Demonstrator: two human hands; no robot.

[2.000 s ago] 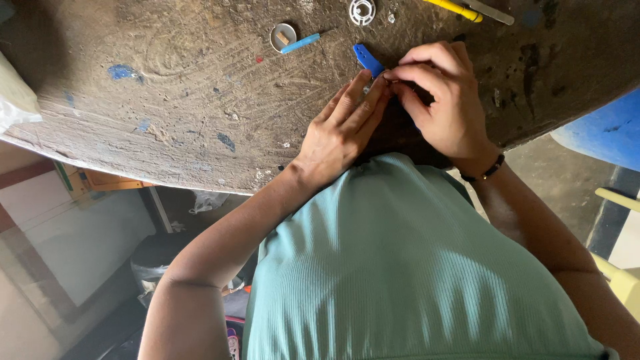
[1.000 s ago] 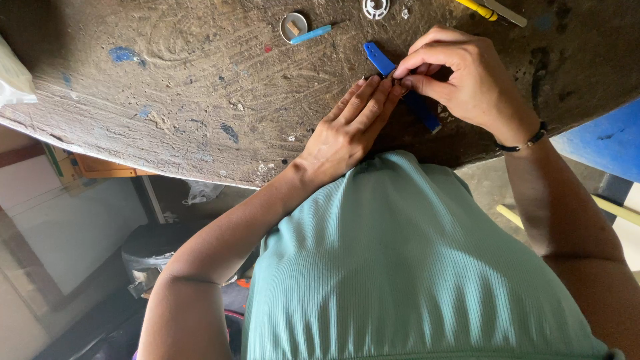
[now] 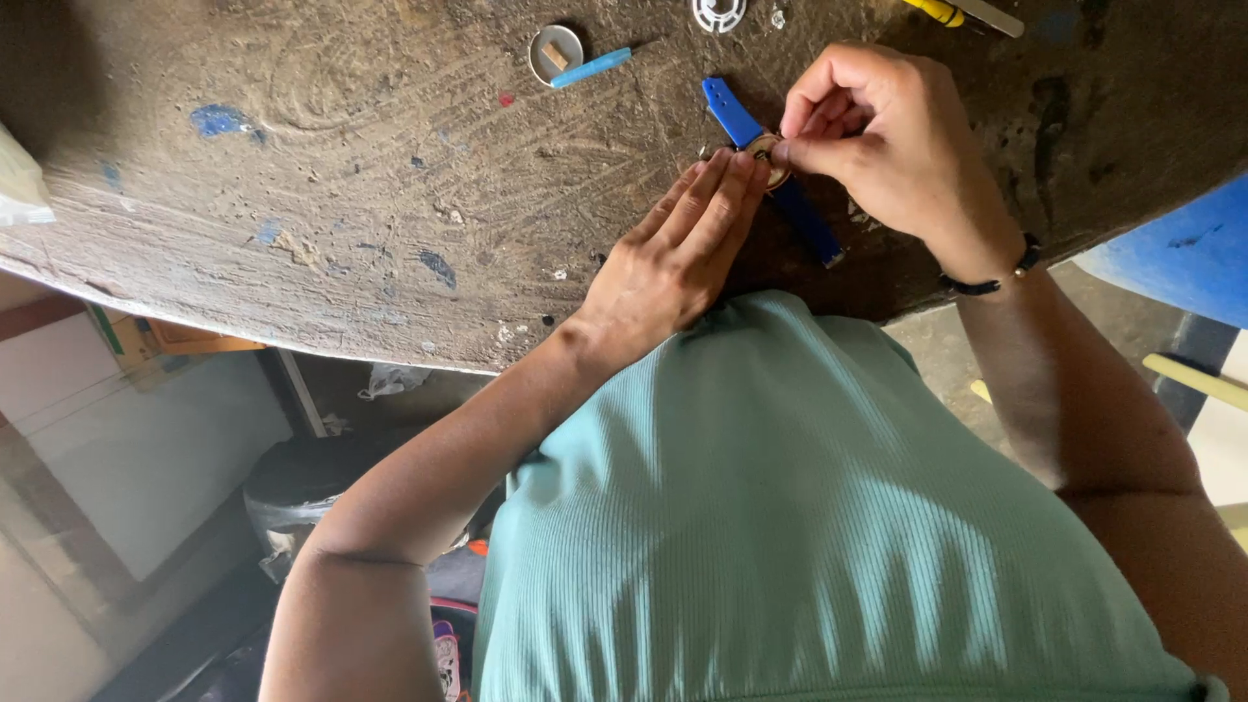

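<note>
A wristwatch with a blue strap (image 3: 733, 113) lies on the worn wooden table, its round gold-rimmed case (image 3: 777, 176) partly under my fingers. My left hand (image 3: 673, 244) rests flat beside it, fingertips on the near left edge of the case. My right hand (image 3: 887, 146) is at the right side of the case, thumb and index finger close together at its rim; whether something small is between them cannot be made out. Further back lie a small round metal lid (image 3: 542, 67) with a tan piece in it and a light-blue thin-tipped tool (image 3: 592, 68) against its edge.
A white ring-shaped plastic part (image 3: 720, 14) lies at the back of the table (image 3: 341, 195). Near it, to the right, are a yellow tool (image 3: 938, 12) and a metal strip (image 3: 993, 17). A translucent plastic item (image 3: 21, 185) sits at the left edge. A blue surface (image 3: 1185, 253) stands beyond the table's right edge.
My right hand has shifted slightly off the watch, and more of the case and strap shows than two seconds ago. My left hand remains beside the watch.
</note>
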